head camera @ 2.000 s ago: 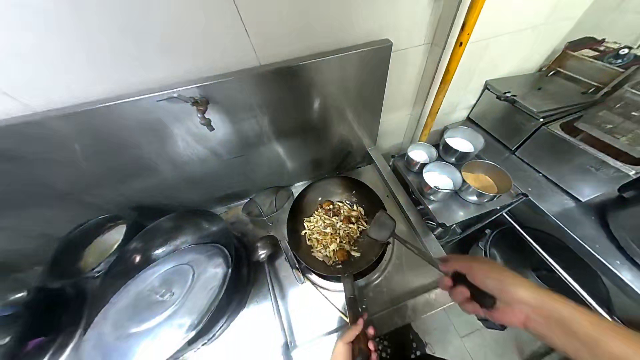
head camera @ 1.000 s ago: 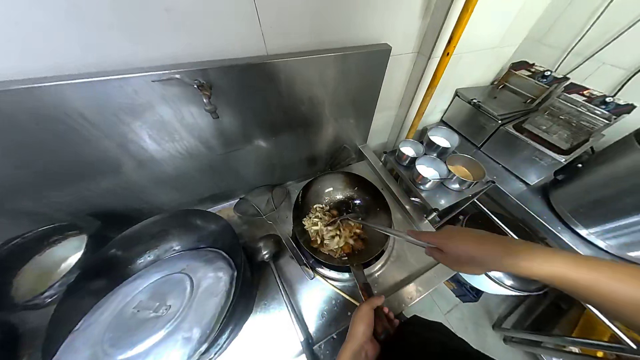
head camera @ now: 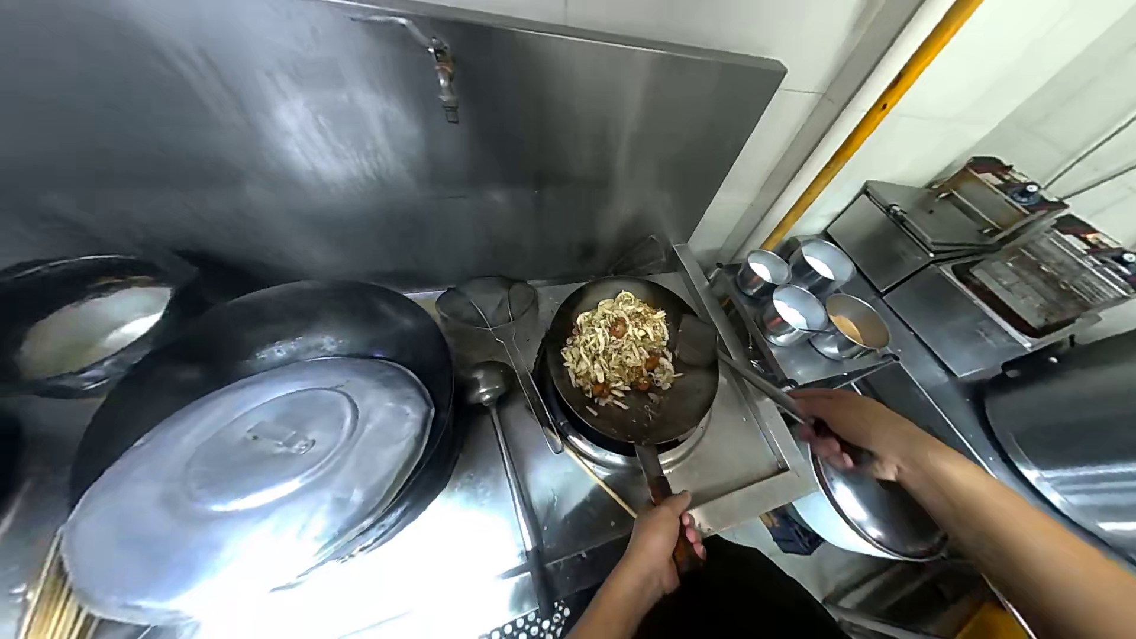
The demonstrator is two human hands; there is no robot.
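My left hand (head camera: 658, 543) is closed around the wooden handle of a dark wok (head camera: 697, 404), which sits over the stove's ring burner. Pale sliced pieces mixed with browned bits (head camera: 621, 342) lie in the middle and left of the wok; the exact food cannot be told. My right hand (head camera: 843, 430) grips a metal wok spatula (head camera: 698, 341) by its handle. The spatula's flat blade is at the wok's right side, beside the food.
To the left lie a ladle (head camera: 490, 383), a wire skimmer (head camera: 488, 306) and a large wok (head camera: 266, 324) with a metal lid (head camera: 177, 497) in it. Metal seasoning pots (head camera: 821, 264) stand at right, near a fryer (head camera: 963, 302). A tap (head camera: 445, 82) juts from the steel backsplash.
The spatula blade has moved from within the food to the wok's right side. Two seconds ago the food lay spread in the wok's middle; one second ago it was bunched beneath the spatula.
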